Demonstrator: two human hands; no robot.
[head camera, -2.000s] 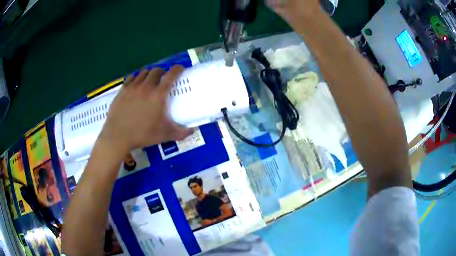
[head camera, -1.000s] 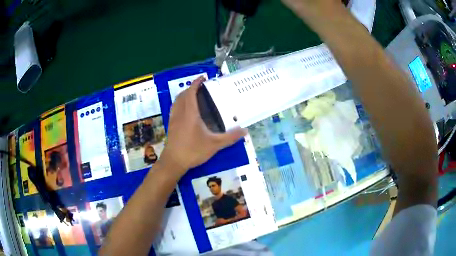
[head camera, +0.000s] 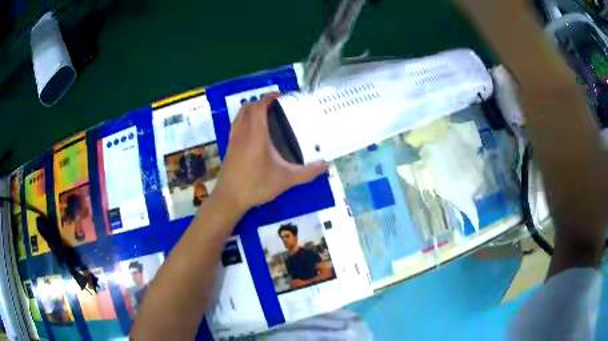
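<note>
The white appliance housing (head camera: pixel 400 93) lies across the bench's back right, its vent slots facing up and its dark end cap at the left. My left hand (head camera: pixel 257 156) grips that end, with the thumb at the front and the fingers behind the cap. The blurred metal nose of the screwdriver (head camera: pixel 330 43) stands tilted over the housing's left end, close to its back corner; I cannot tell if it touches. The driver's grip and my right hand are beyond the top edge; only my right forearm shows.
Another white unit (head camera: pixel 53 63) lies on the green belt (head camera: pixel 180 46) at the back left. A black cord (head camera: pixel 63 250) lies on the printed sheets at left. A white and cream crumpled heap (head camera: pixel 443 166) lies in front of the housing. A black cable (head camera: pixel 527 193) hangs at right.
The housing was turned end for end and shifted right; my left hand went from its middle to its capped end. Since one second ago, the driver's nose has shifted slightly right and my right forearm moved right.
</note>
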